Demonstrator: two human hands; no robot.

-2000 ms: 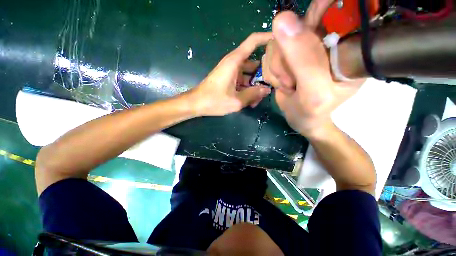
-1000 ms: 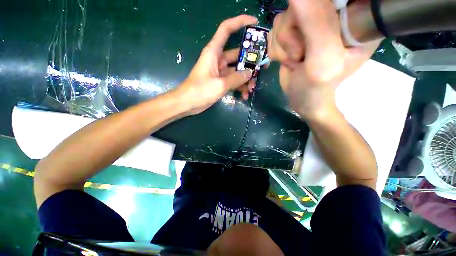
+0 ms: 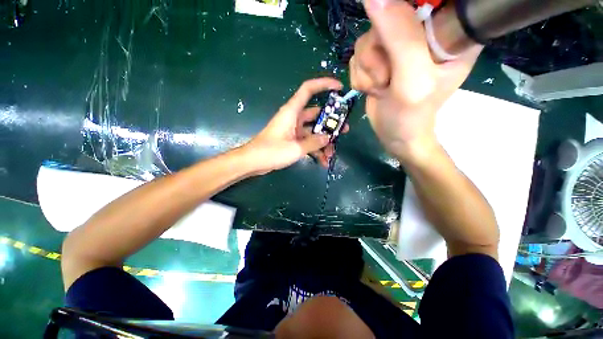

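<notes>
My left hand [image 3: 294,129] holds a small circuit board [image 3: 332,117] between thumb and fingers, its component side facing up. A yellow block and white and blue spots show on it. A thin black cord [image 3: 326,189] hangs from the board towards the bench's front edge. My right hand [image 3: 403,79] is closed in a fist around a thick brownish-grey dispenser [image 3: 516,14], which has black and white rings and runs to the upper right. Its pale-blue nozzle [image 3: 350,95] points at the board's top end; whether it touches cannot be told.
The dark-green bench [image 3: 218,86] bears white specks. Shiny clear film [image 3: 129,149] and a curled white sheet [image 3: 86,198] lie at left. Another white sheet [image 3: 489,159] lies under my right forearm. A dark tangle is at the far side, a white fan [image 3: 588,192] at right.
The board came into view from behind my hands as they parted. Since one second ago it sits lower in the picture, and the nozzle has moved from its side to its top end.
</notes>
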